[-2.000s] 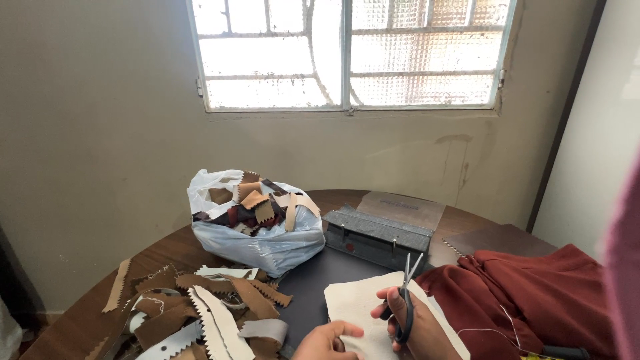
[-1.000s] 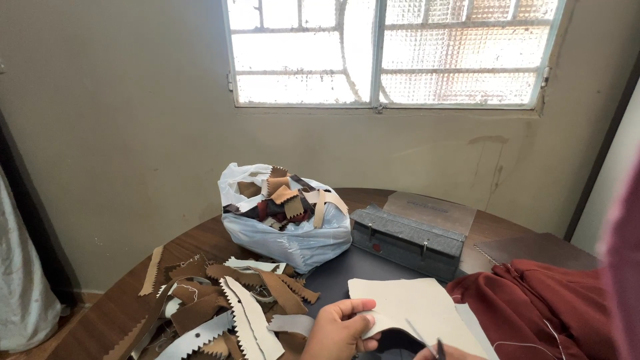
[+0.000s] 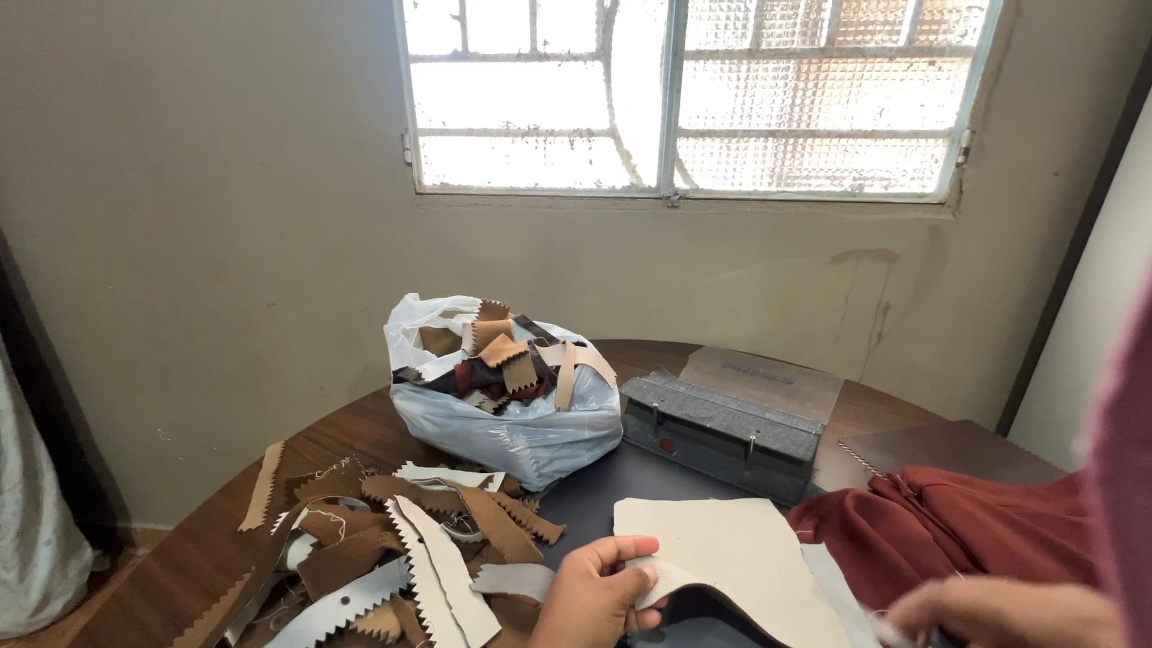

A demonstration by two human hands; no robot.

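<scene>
My left hand [image 3: 605, 589] pinches the left edge of a cream sheet of leather or fabric [image 3: 720, 549] between thumb and fingers; its near edge curls up and shows a dark underside. A paler sheet [image 3: 832, 585] lies under its right side. My right hand [image 3: 990, 612], blurred, is at the lower right beside dark red cloth [image 3: 963, 531]; whether it holds anything cannot be told. The scissors are not visible. Left of my left hand lie zigzag-edged scraps in brown [image 3: 499, 522], white [image 3: 441, 576] and grey.
A white plastic bag [image 3: 531, 441] full of scraps stands on the round wooden table [image 3: 351, 432]. Right of it is a grey box with metal fasteners [image 3: 729, 432], near a translucent sheet [image 3: 765, 382]. A brown zigzag-edged sheet [image 3: 954, 450] lies behind the red cloth.
The scissors, seen in my right hand two seconds ago, are out of sight. My right hand has moved right, away from the cream sheet. My left hand has taken hold of the sheet's edge.
</scene>
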